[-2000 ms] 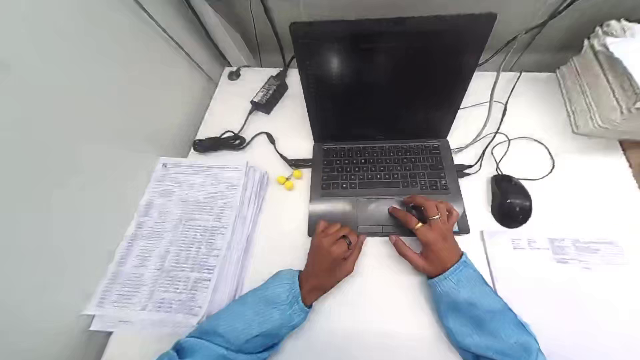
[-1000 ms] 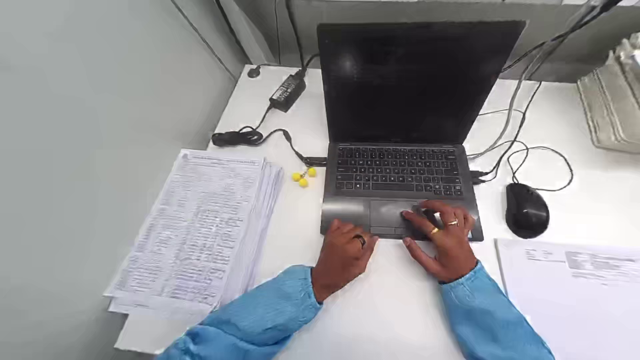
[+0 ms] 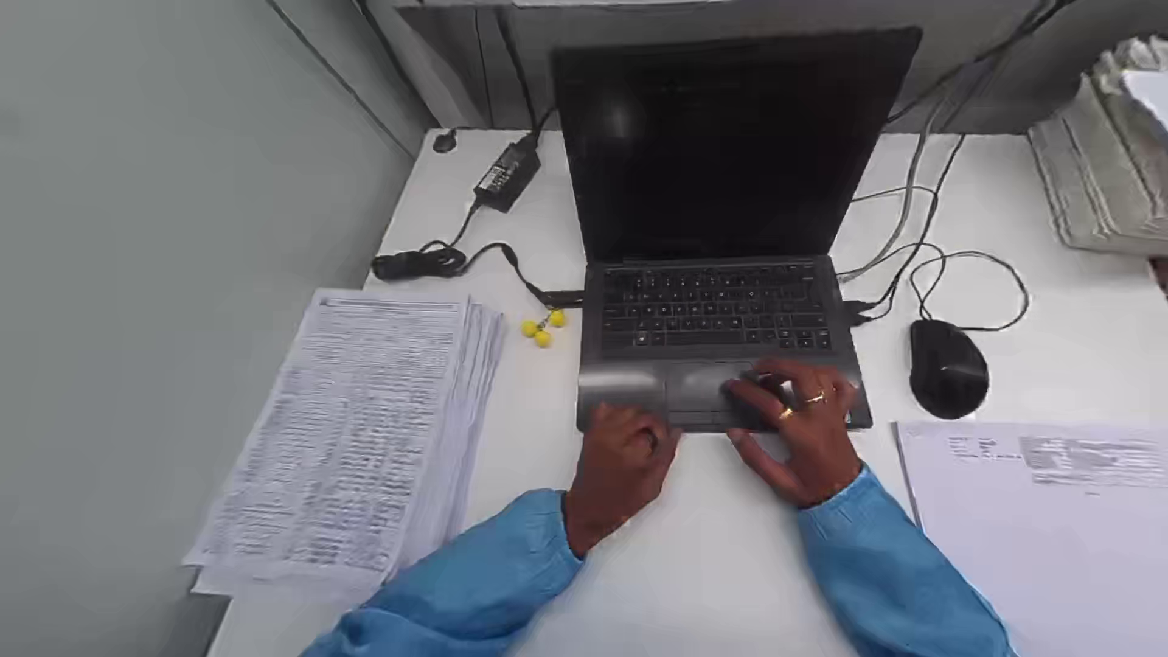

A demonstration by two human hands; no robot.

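Note:
A black laptop (image 3: 716, 310) stands with its lid up on the white desk; its screen looks dark. My left hand (image 3: 623, 465) rests with curled fingers at the laptop's front left edge, a dark ring on one finger. My right hand (image 3: 803, 429) is over the right part of the touchpad (image 3: 703, 388), fingers spread, thumb at the front edge, with gold-coloured rings on two fingers. Neither hand holds anything. A black wired mouse (image 3: 949, 370) lies to the right of the laptop. Small yellow beads (image 3: 544, 338) on a charm lie by its left side.
A stack of printed sheets (image 3: 338, 438) lies at the left, beside a grey partition (image 3: 164, 274). More printed paper (image 3: 1049, 538) is at the right. A power adapter (image 3: 508, 173) and coiled cable (image 3: 418, 264) sit at the back left. Bundled papers (image 3: 1100, 173) stand at the back right.
Both hands have stayed at the laptop's front edge and touchpad, with only small finger shifts. The view has moved somewhat.

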